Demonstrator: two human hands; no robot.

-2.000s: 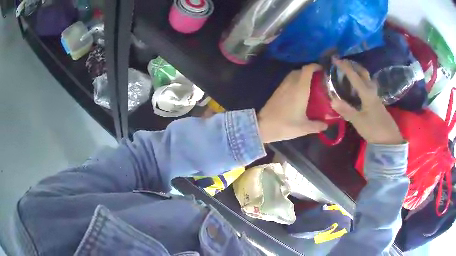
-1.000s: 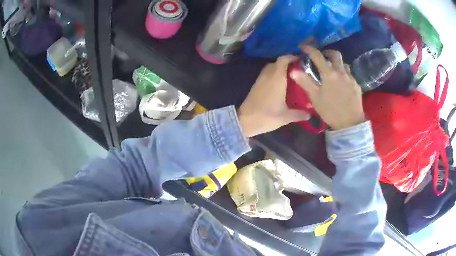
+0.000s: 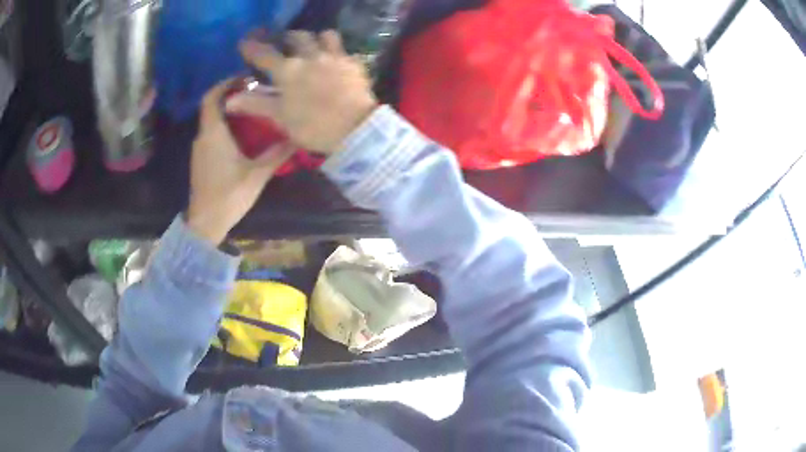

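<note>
The red mug is held between my two hands above the front part of the upper shelf. My left hand grips its side from the left and below. My right hand lies over its top with fingers curled; the lid is mostly hidden, only a bright rim bit shows. The silver thermos with a pink base stands to the left. The pink thermos cap sits further left, its ringed end showing.
A blue plastic bag is behind the mug. A bulging red plastic bag and a dark bag lie to the right. The lower shelf holds a yellow bag and a cream bag. The shelf edge runs in front.
The view has turned and shifted right, so the thermos, cap and bags appear further left and the shelf edge lies nearly level. Both hands stay on the mug.
</note>
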